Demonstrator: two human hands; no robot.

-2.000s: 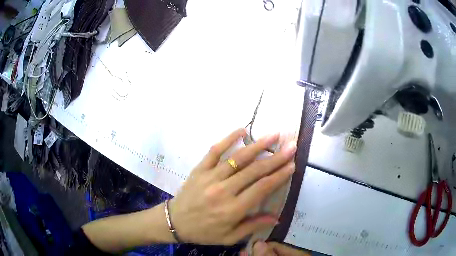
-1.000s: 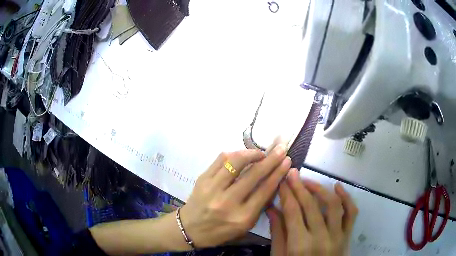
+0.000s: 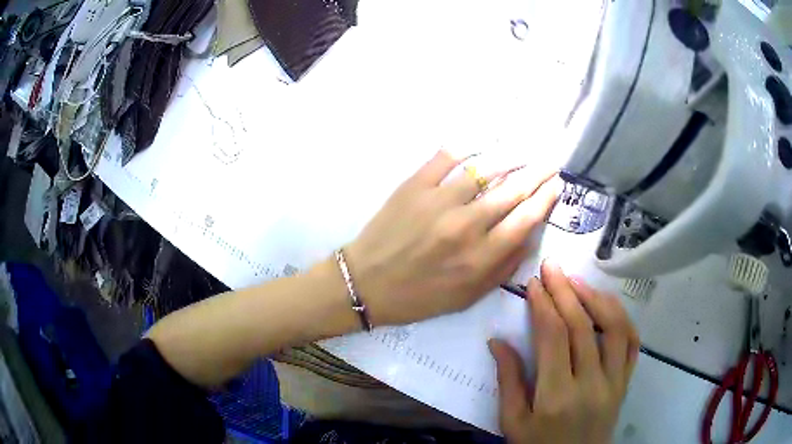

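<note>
My left hand [image 3: 447, 238], with a ring and a bracelet, lies palm down on the white tabletop, its fingertips at the needle plate [image 3: 577, 206] of the white sewing machine [image 3: 669, 130]. A thin edge shows beside its fingers; whether the hand holds something is hidden. My right hand [image 3: 573, 355] rests on the table below the machine head, fingers a little apart, with nothing visible in it. No brown strip shows between the hands. A layered stack of taupe pieces [image 3: 340, 366] hangs below the table's front edge.
Red-handled scissors [image 3: 741, 395] lie at the right. A dark brown piece [image 3: 300, 35] and tan pieces [image 3: 236, 33] lie at the far side. Bundled dark cloth [image 3: 161, 78] and tangled pale cords [image 3: 78, 87] are at left. A small ring [image 3: 518, 29] lies beyond. A blue basket [image 3: 252, 403] stands below.
The dark strip under my fingers has gone from view. My left hand has moved up and right to the needle plate. My right hand has come into view and lies apart from it.
</note>
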